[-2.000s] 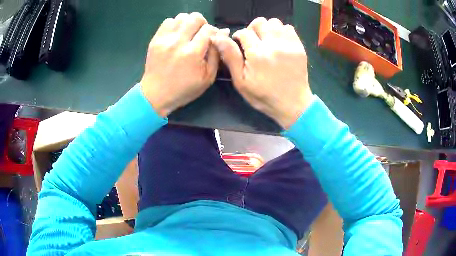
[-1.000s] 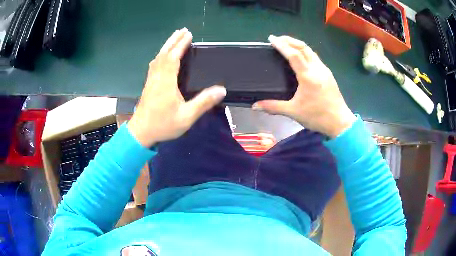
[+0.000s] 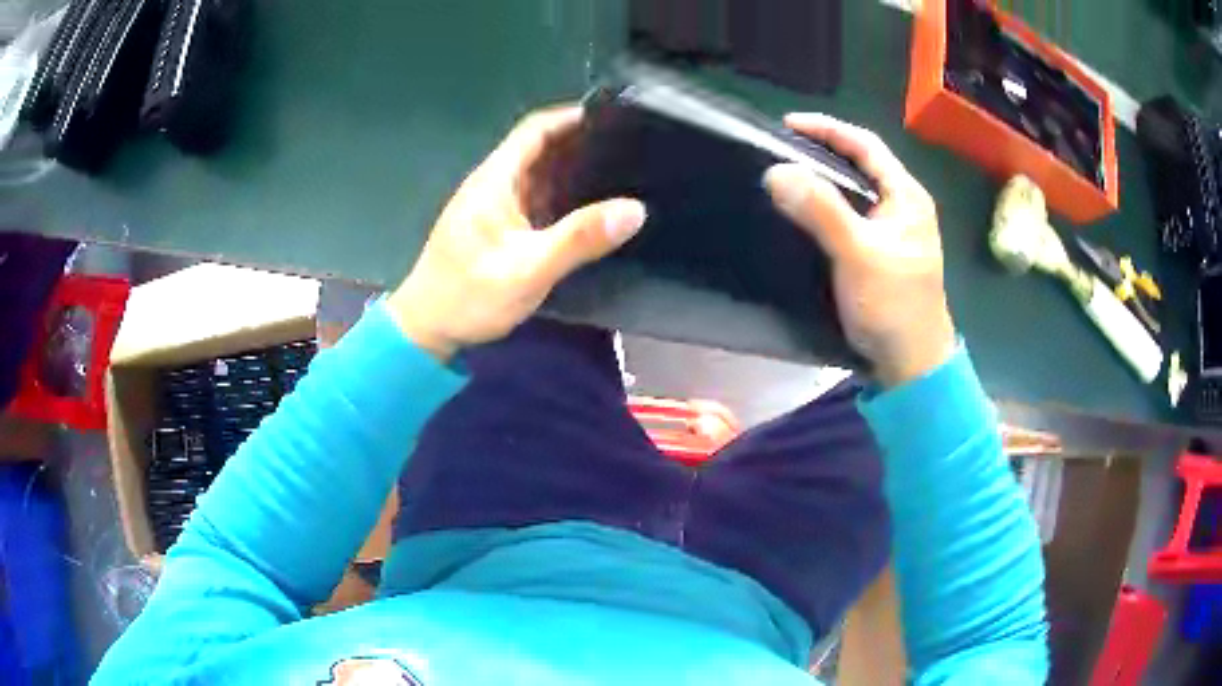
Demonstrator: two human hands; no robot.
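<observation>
A black box-shaped device unit [image 3: 710,201] is held tilted over the front of the bench, with a plain black face toward me and a pale strip along its far edge. My left hand [image 3: 503,241] holds its left end, thumb on the black face. My right hand [image 3: 878,248] holds its right end, thumb on top and fingers over the pale far edge. The unit is slightly blurred, and its far side is hidden.
Black units [image 3: 188,74] stand at bench left. Black flat sheets [image 3: 751,38] lie at the back centre. An orange parts box [image 3: 938,101], a mallet [image 3: 1072,268] and yellow-handled pliers [image 3: 1139,282] are at right, near more black units [image 3: 1179,174]. Cartons [image 3: 215,302] flank my knees.
The unit was flat with its dark screen showing; it is now tilted and turned, its plain black face toward me. My right hand has shifted its grip to the far edge.
</observation>
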